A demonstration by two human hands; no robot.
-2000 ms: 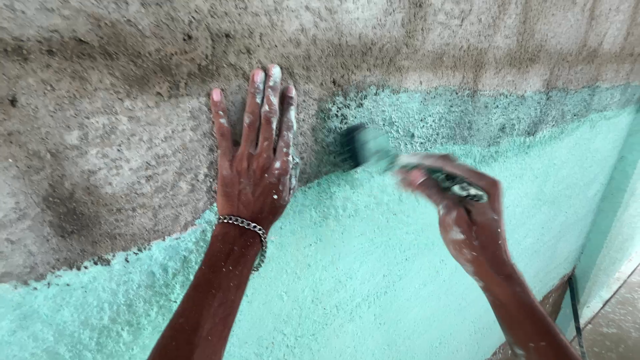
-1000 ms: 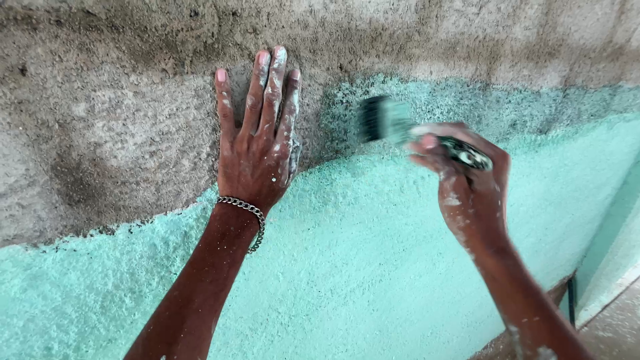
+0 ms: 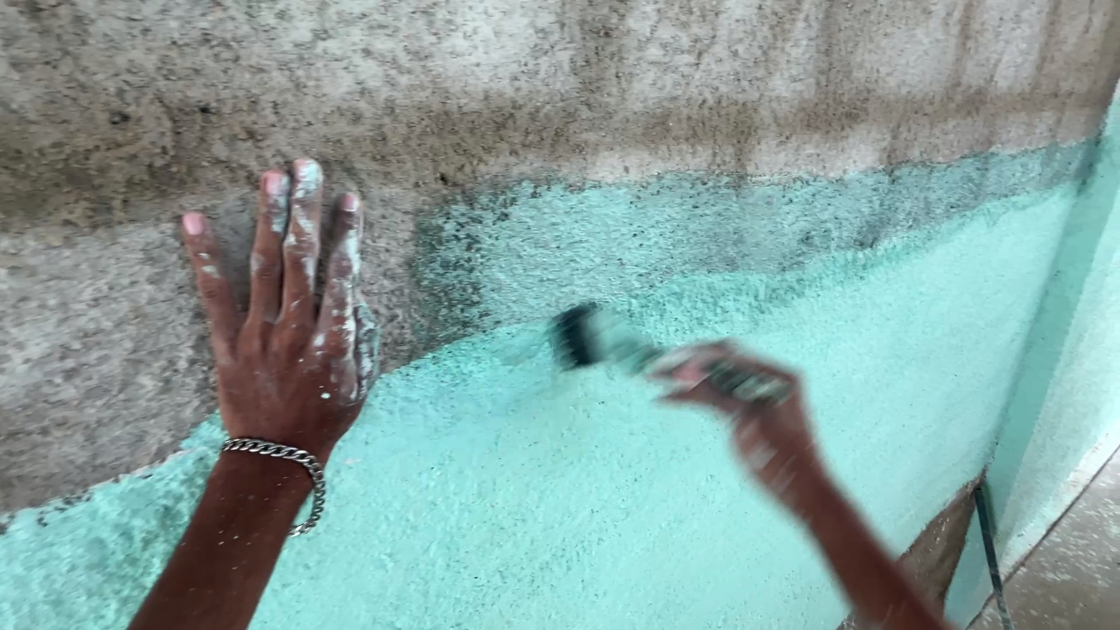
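My left hand [image 3: 284,350], flecked with paint and wearing a chain bracelet [image 3: 284,455], rests flat on the rough grey wall [image 3: 96,350] with its fingers spread. To its right, my right hand [image 3: 744,402] grips the handle of a paintbrush [image 3: 604,341], blurred by motion. The dark bristles point left, over the wet-looking edge of the turquoise paint [image 3: 542,490]. Thinner, patchy turquoise [image 3: 595,227] covers a band above the brush, with bare grey plaster over it.
At the right, a turquoise-painted corner or column [image 3: 1059,350] meets the wall. A thin dark rod or cable [image 3: 990,542] stands near its foot, beside a speckled floor [image 3: 1076,569]. Brown stains run across the upper wall.
The brush and my right hand have moved lower on the wall, from the patchy band to the edge of the solid turquoise. My left hand stays flat on the plaster.
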